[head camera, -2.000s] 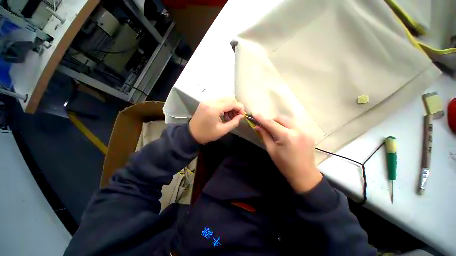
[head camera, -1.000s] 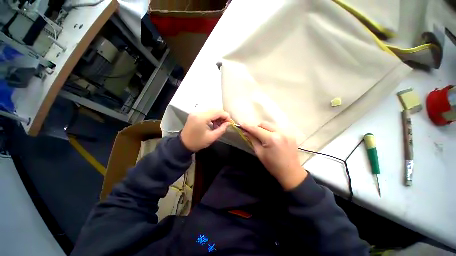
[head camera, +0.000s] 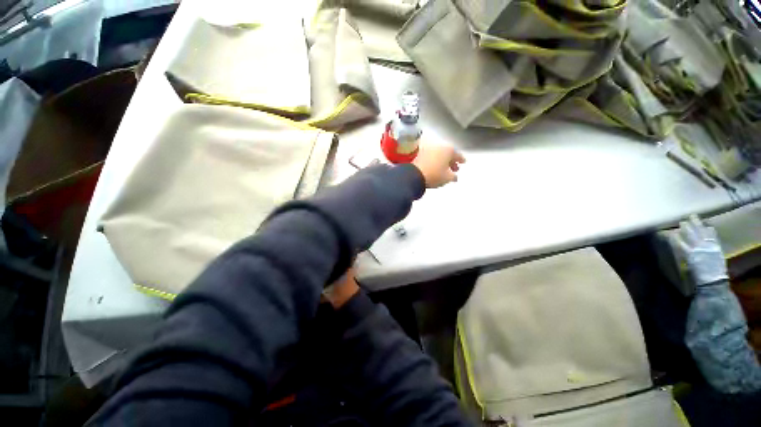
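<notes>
My left hand is stretched across the white-covered table, just right of a bottle with a red lower part and silver top. Its fingers are slightly bent and apart, with nothing visible in them. My right hand is near the table's front edge, mostly hidden under my left sleeve; its fingers and anything in them cannot be made out. A beige bag body with yellow edges lies flat at the left. A small silvery tool end and a thin spike show beside my left sleeve.
Beige bag pieces with yellow edges are heaped at the far side. Another folded piece lies at the back left. A beige bag piece is below the table's front edge. Another person's gloved hand is at the right.
The view has swung right. My left hand has left the yellow edge and crossed over to beside the bottle. My right hand has also left the edge and is now mostly covered by my left arm.
</notes>
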